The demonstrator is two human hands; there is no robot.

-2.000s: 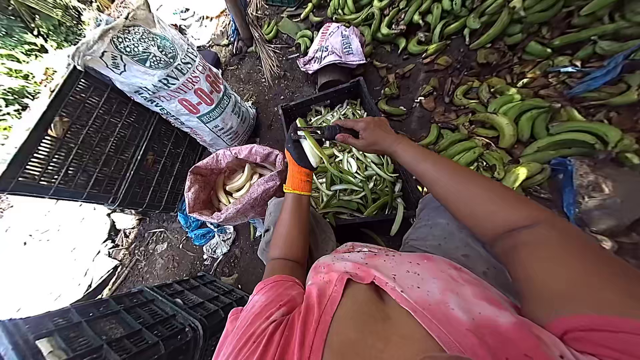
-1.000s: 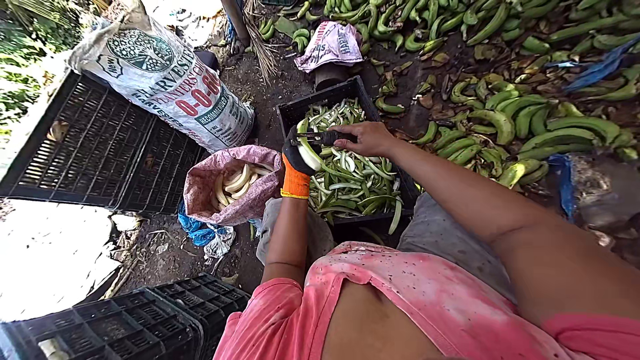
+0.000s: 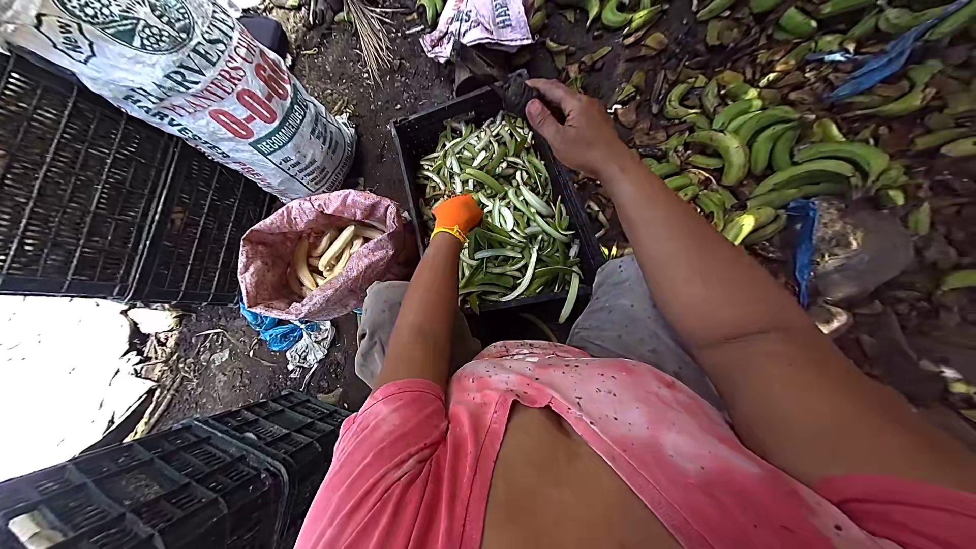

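Note:
My left hand (image 3: 457, 214), in an orange and dark glove, is down at the peels (image 3: 507, 221) in a black plastic crate (image 3: 583, 217) between my knees. Its fingers are hidden, so whether it holds anything cannot be told. Beyond the crate's far right corner, my right hand (image 3: 568, 122) is closed on a dark wrapped handle (image 3: 516, 93); the rest of that tool is hard to make out. Left of the crate, a pink woven sack (image 3: 259, 267) stands with its mouth open around peeled plantains or green bananas (image 3: 339, 250).
A white printed fertilizer sack (image 3: 229, 99) leans by black crates (image 3: 76, 183) at left. More black crates (image 3: 168, 488) stand lower left. Unpeeled green fruit (image 3: 770, 145) and dry leaves cover the ground at right, near a grey stone (image 3: 862, 244).
My left hand has lowered into the peels; the pale fruit seen in it earlier is out of sight. My right hand has moved away from it, up and to the right, with the dark handle.

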